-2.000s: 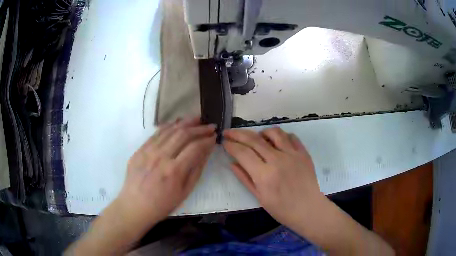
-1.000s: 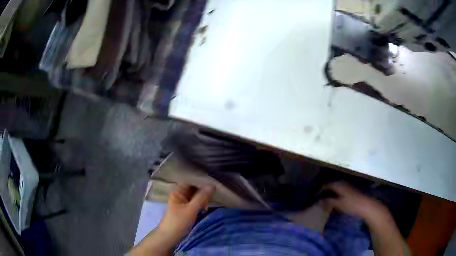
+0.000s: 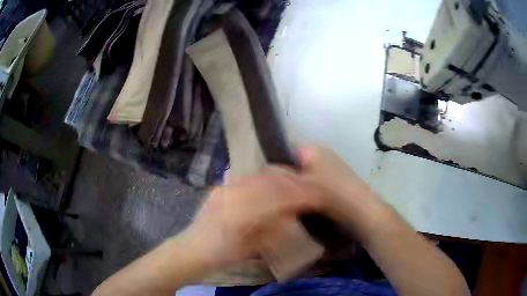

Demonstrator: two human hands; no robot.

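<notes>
A beige-and-brown garment strip point(image 3: 237, 110) is held up in front of me, its upper end over the left edge of the table and its lower end near my lap. My left hand point(image 3: 242, 211) is blurred and closed round its lower part. My right hand point(image 3: 323, 185) is blurred too and grips the strip at its right side, touching my left hand. The fingers overlap, so their exact hold is hidden. The dark brown band point(image 3: 260, 110) lies right of the beige fabric.
A bundle of cut pieces point(image 3: 141, 75) hangs over plaid cloth point(image 3: 115, 139) at the left. The sewing machine point(image 3: 462, 52) stands on the white table point(image 3: 323, 75) at the right. White troughs point(image 3: 40, 243) stand by the speckled floor at the far left.
My hands have come up from the lap and together, and the strip is now raised between them. The view has shifted slightly, showing more of the bundle.
</notes>
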